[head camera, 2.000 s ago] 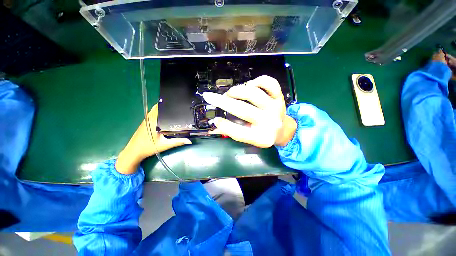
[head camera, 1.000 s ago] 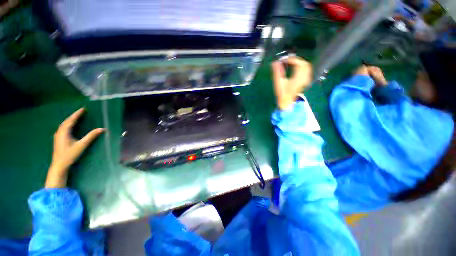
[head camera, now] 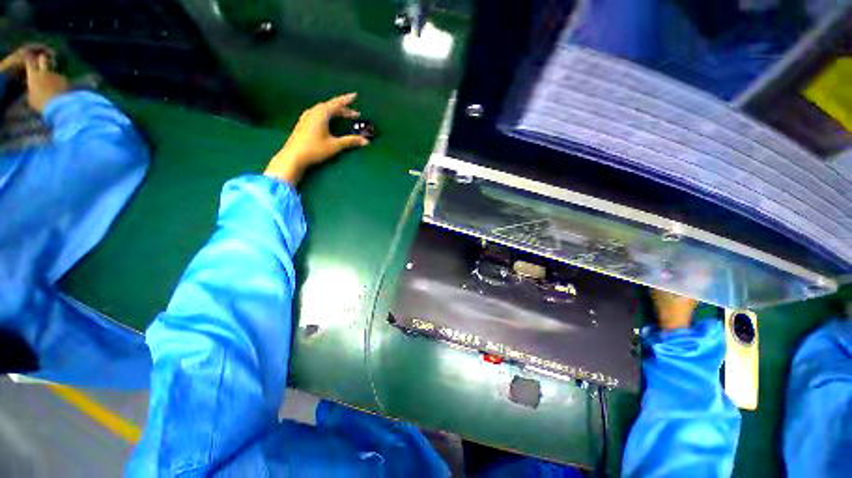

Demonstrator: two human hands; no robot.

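Observation:
A small dark shiny part (head camera: 364, 129) lies on the green bench at upper left. My left hand (head camera: 327, 135) is around it with thumb and fingers apart; the thumb tip is beside the part, and contact is unclear. My right hand (head camera: 674, 310) is at the right end of the clear acrylic guard (head camera: 598, 238); its fingers are behind the guard and blurred. The black jig (head camera: 448, 285) sits below the guard, with its raised nest (head camera: 529, 271) partly in view and a red switch (head camera: 492, 358) lit in front.
A cream-gold phone (head camera: 742, 359) lies right of my right sleeve. A thin air hose (head camera: 376, 308) loops left of the jig; a black cable (head camera: 603, 429) hangs in front. A large instruction display (head camera: 645, 140) stands behind. Co-workers' blue sleeves (head camera: 70, 177) show at both sides.
The view has turned left. My left hand has reached out to the dark part at upper left. My right hand has moved from open bench to behind the guard's right end.

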